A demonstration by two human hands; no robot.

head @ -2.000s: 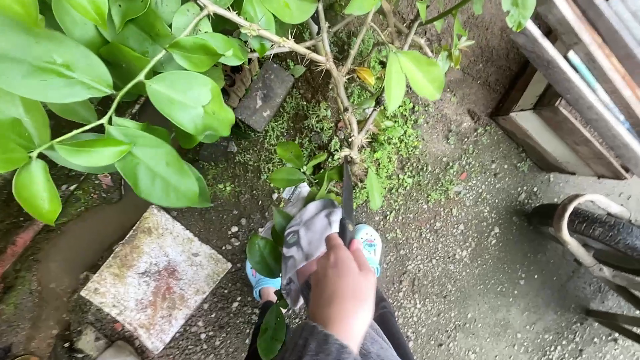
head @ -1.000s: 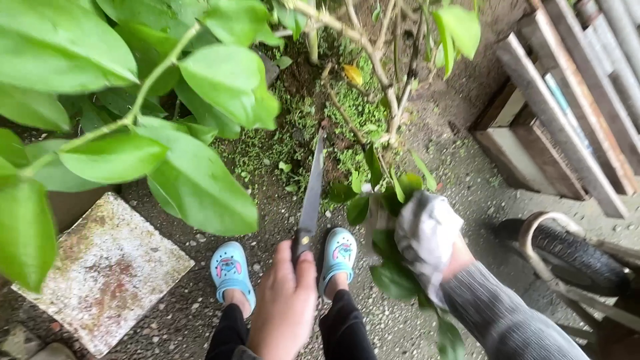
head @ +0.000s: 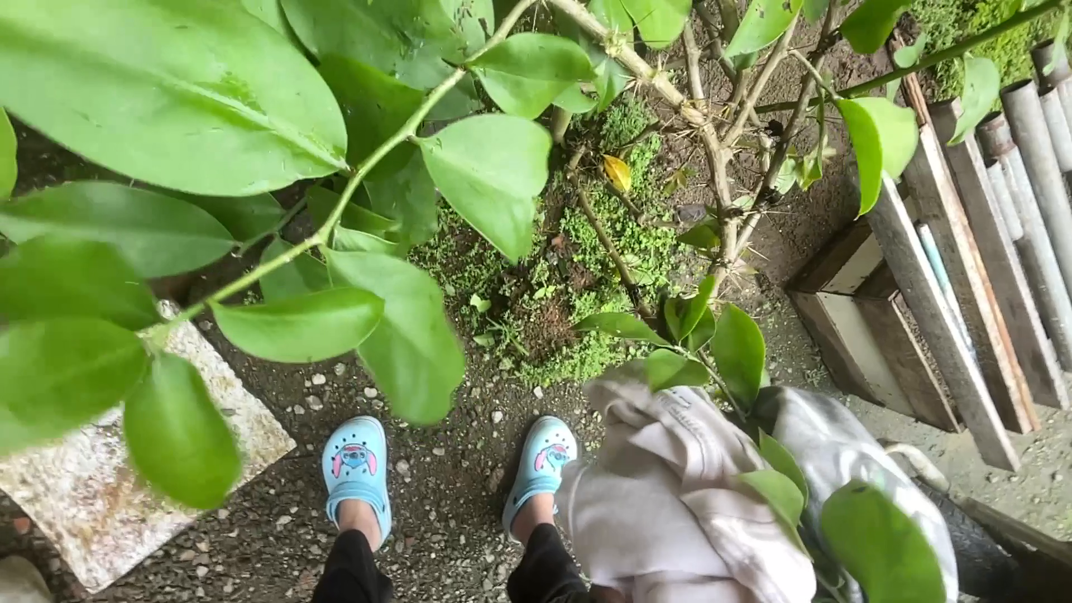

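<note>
A crumpled pale cloth [head: 670, 502] fills the lower right, its greyer part [head: 863, 477] on the far side of a cut-looking leafy stem [head: 783, 456]. The stem runs between the folds, its leaves sticking out above and below. Neither hand shows clearly; the cloth may cover my right hand, and its grip is hidden. A small patch of skin [head: 607, 593] shows at the bottom edge, and I cannot tell whose part it is. Above the cloth stands a thorny shrub [head: 712, 159] with bare lower stems. A leafy branch [head: 322, 239] crosses the upper left, close to the camera. The knife is out of view.
My feet in light blue clogs [head: 358, 469] stand on gravelly soil [head: 444, 502]. A stained square slab [head: 142, 502] lies at left. Wooden boards [head: 946, 327] and metal pipes [head: 1038, 193] lean at right, beside a wooden box [head: 871, 335]. A dark tyre [head: 963, 536] is partly hidden.
One second ago my left hand held a knife at a low stem and my right hand held the cloth around leafy stems; now hand and knife are gone from view, and the cloth is spread wider.
</note>
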